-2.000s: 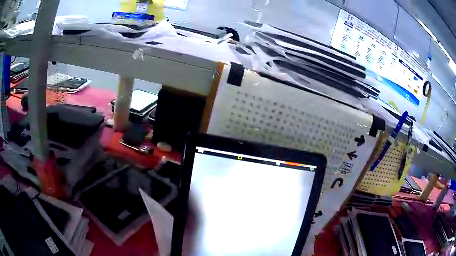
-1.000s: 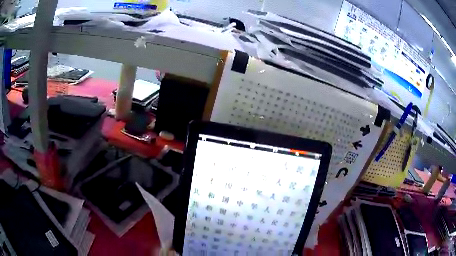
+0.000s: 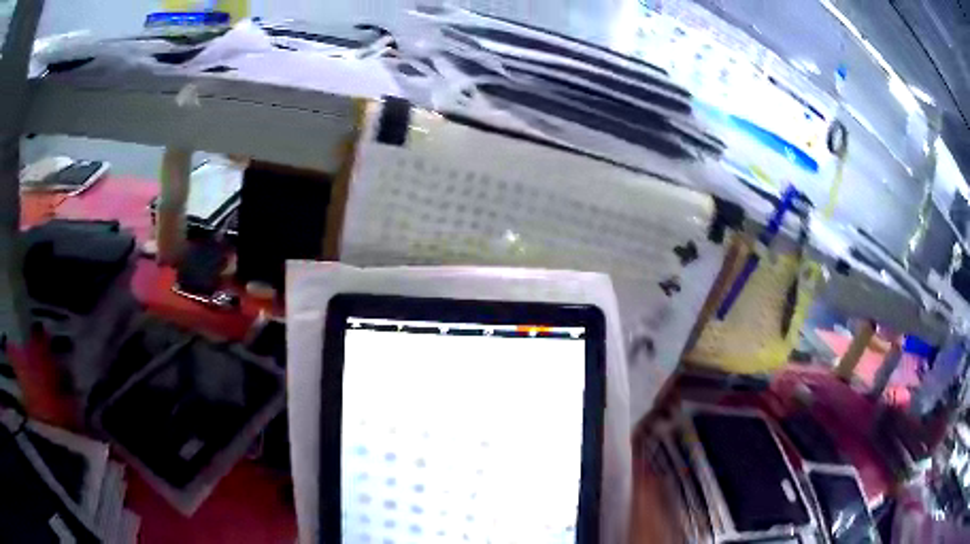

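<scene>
A tablet (image 3: 468, 446) with a black border and a lit white screen stands at bottom centre, cut off by the lower edge. Its screen shows a bar along the top and faint blurred bluish dots lower down. A whitish protective sleeve (image 3: 308, 351) lies behind and around the tablet. The test chart (image 3: 532, 202), a large whitish sheet with rows of small marks and black arrows at its right, stands upright behind them, partly hidden by tablet and sleeve. Neither of my hands is in view.
Dark tablets with whitish sleeves lie at left (image 3: 176, 409) and right (image 3: 745, 468) on the red bench. A grey shelf (image 3: 245, 122) carries layered papers and dark slabs. A black panel (image 3: 282, 223) stands under it. A blue pen (image 3: 738, 285) hangs by a yellow sheet (image 3: 771, 313).
The whitish sleeve now shows behind the tablet on both sides; earlier only a pale flap showed at left. The screen's characters have become blurred dots. The view has shifted right.
</scene>
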